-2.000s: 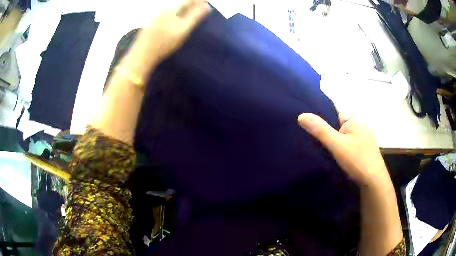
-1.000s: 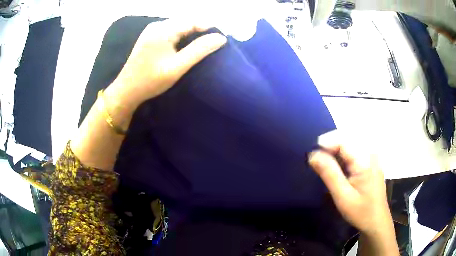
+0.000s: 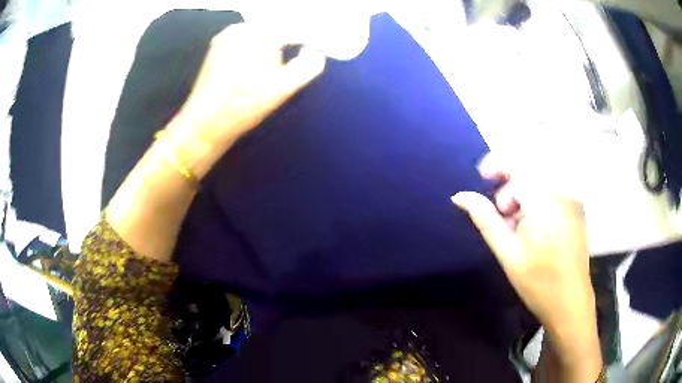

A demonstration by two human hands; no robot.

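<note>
A large dark navy garment panel lies over the white table and down onto the lap. Its upper edge has a curved, washed-out white shape against it; I cannot tell if that is a template. My left hand is at the panel's upper left, thumb and fingers pinching the cloth near that curve, its outline overexposed. My right hand is at the panel's right edge, with the thumb over the cloth and the fingers curled at the edge.
Black scissors handles and a dark strip bundle lie at the right. A slim metal tool lies left of them. The machine head's part shows at the top. Dark cut cloth lies at far left. A wooden table edge is at right.
The panel is spread flatter than two seconds ago. My left hand has moved down and left onto its upper part. My right hand dipped along the right edge, then rose slightly.
</note>
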